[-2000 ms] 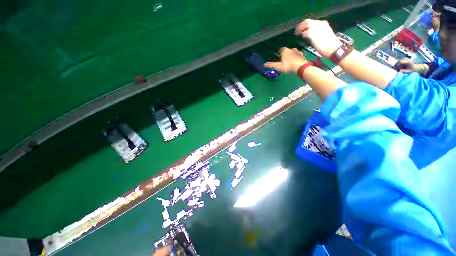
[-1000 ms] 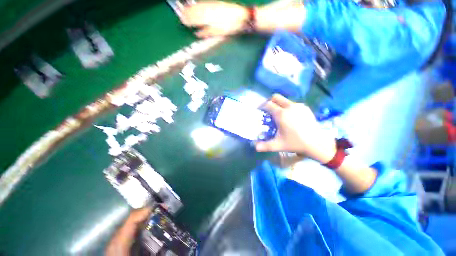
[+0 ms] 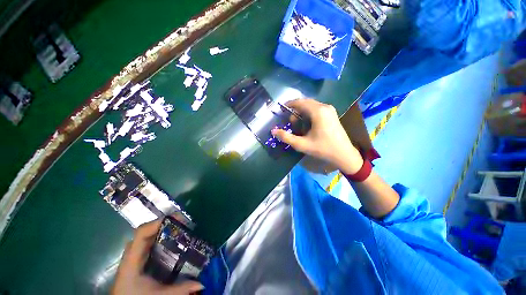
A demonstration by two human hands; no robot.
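Note:
My right hand [image 3: 322,133], with a dark red wristband, grips the lower end of a dark glossy phone slab [image 3: 251,103] over the bench, fingers and thumb at its edges. A thin dark line shows by the fingertips; I cannot tell what it is. My left hand [image 3: 136,260], at the bottom edge, holds an open phone chassis with a circuit board [image 3: 179,253]. Another silver-white chassis [image 3: 138,201] lies on the bench just beyond it. Many small white pieces [image 3: 138,112] lie scattered near the rail.
A blue bin [image 3: 314,66] with white slivers stands at the upper right, with more frames [image 3: 367,26] beside it. A worn rail [image 3: 69,124] borders the belt, which carries frames [image 3: 56,53]. Another person's blue sleeve [image 3: 441,26] is at the top right.
The dark slab has come from the belt to the bench in my right hand and is now turned more steeply. The other person's hand has left the view. My left hand and its chassis show more fully.

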